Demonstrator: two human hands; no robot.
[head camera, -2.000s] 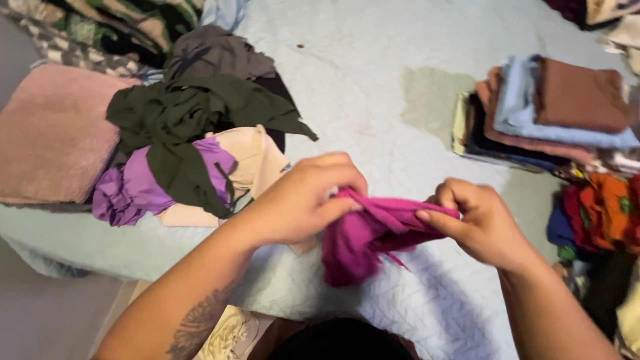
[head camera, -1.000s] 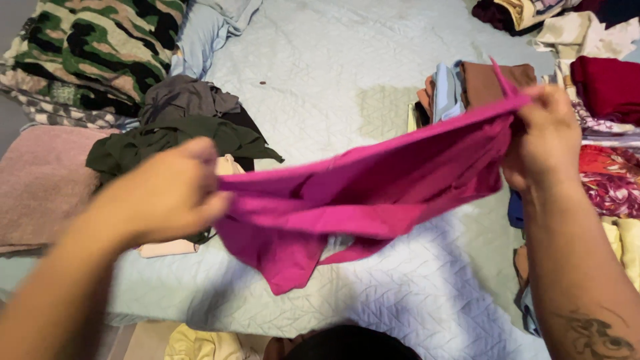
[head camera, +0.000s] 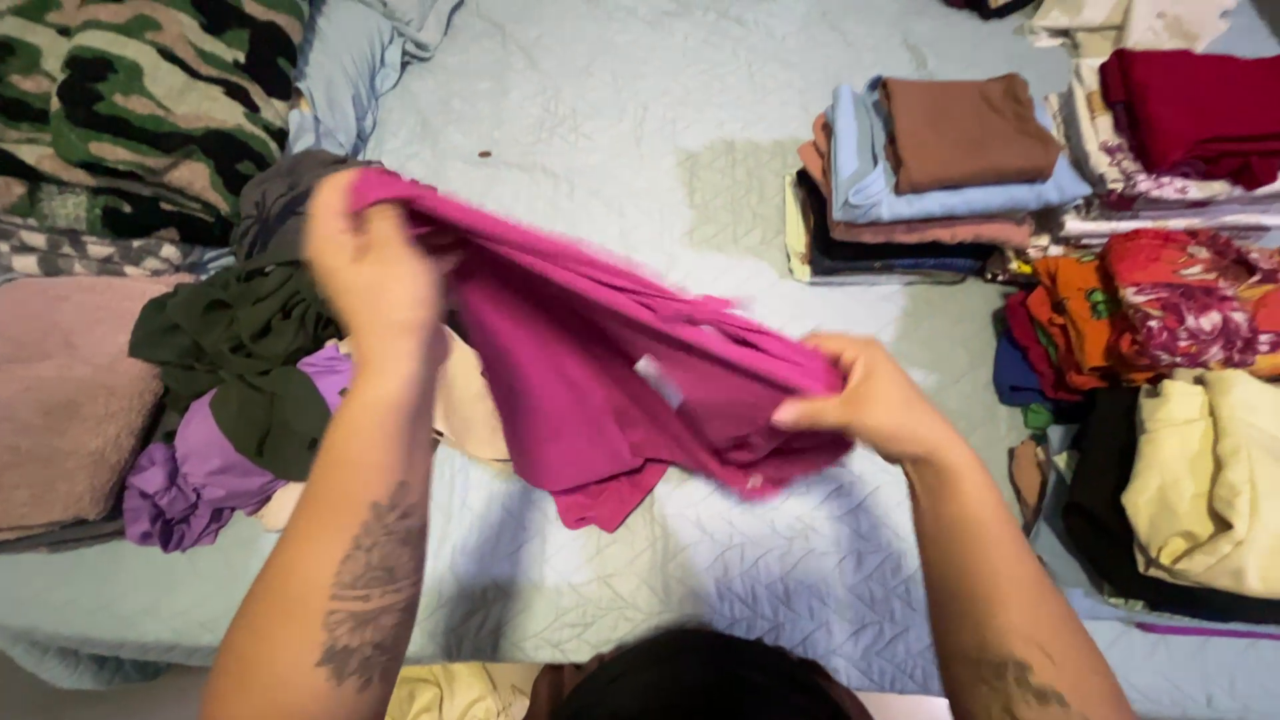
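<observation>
A magenta garment (head camera: 560, 390) with a small white tag inside hangs stretched on a slant between both hands, above a light blue quilted bedspread. My left hand (head camera: 375, 255) grips its upper left end, higher than the other hand and slightly blurred. Its lower right end is pinched between the thumb and fingers of my right hand (head camera: 860, 395). Behind my left wrist lies a loose heap with a dark green garment (head camera: 240, 340), a purple garment (head camera: 215, 450), a grey garment (head camera: 280, 205) and a beige one (head camera: 468, 395), partly hidden by the arm.
At left are a folded pink plush blanket (head camera: 70, 390) and a camouflage-patterned blanket (head camera: 150, 100). A folded stack topped by a brown garment (head camera: 970, 130) stands at upper right. Farther right are a dark red folded garment (head camera: 1195, 110), patterned clothes (head camera: 1180, 300) and pale yellow folded clothing (head camera: 1215, 480).
The magenta garment was bunched between the hands two seconds ago, then was pulled wide. Since one second ago, my left hand has risen and my right hand has lowered, reversing the garment's slant.
</observation>
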